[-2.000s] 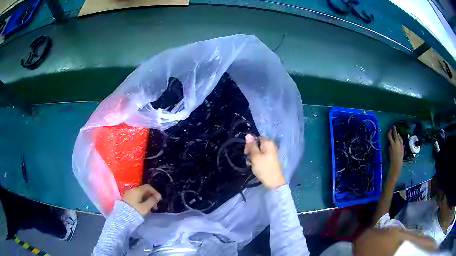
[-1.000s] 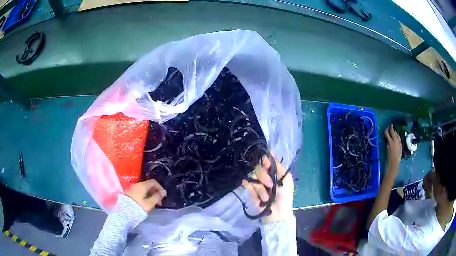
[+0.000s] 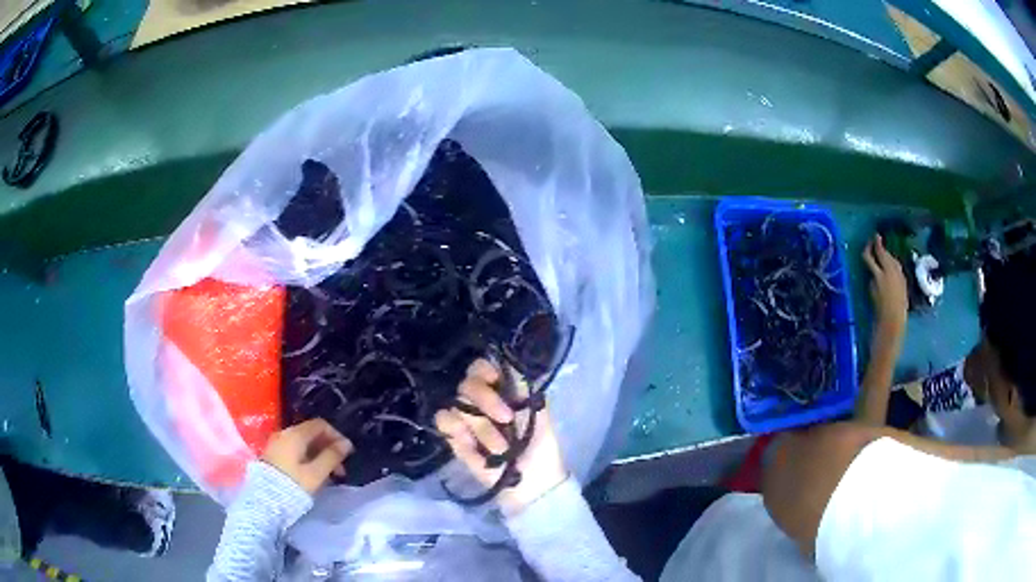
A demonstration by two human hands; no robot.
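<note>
A large cloudy plastic bag stands open in front of me, with a heap of thin black curved parts inside. A glossy red-orange packet lies at the left inside the bag. My right hand is at the bag's lower right, palm turned up, holding several black curved parts that stick out past the fingers. My left hand rests at the bag's lower left edge with curled fingers; whether anything is between its fingers cannot be told.
A blue tray of black curved parts sits right of the bag. Beyond it a neighbour's hand is at a dark tool. Another person's arm and white sleeve are at lower right. A black headband lies at upper left.
The view has shifted, so the bag and tray sit further left. My right hand, empty-looking two seconds ago, holds curved parts and has moved left over the bag. A white sleeve has entered at lower right.
</note>
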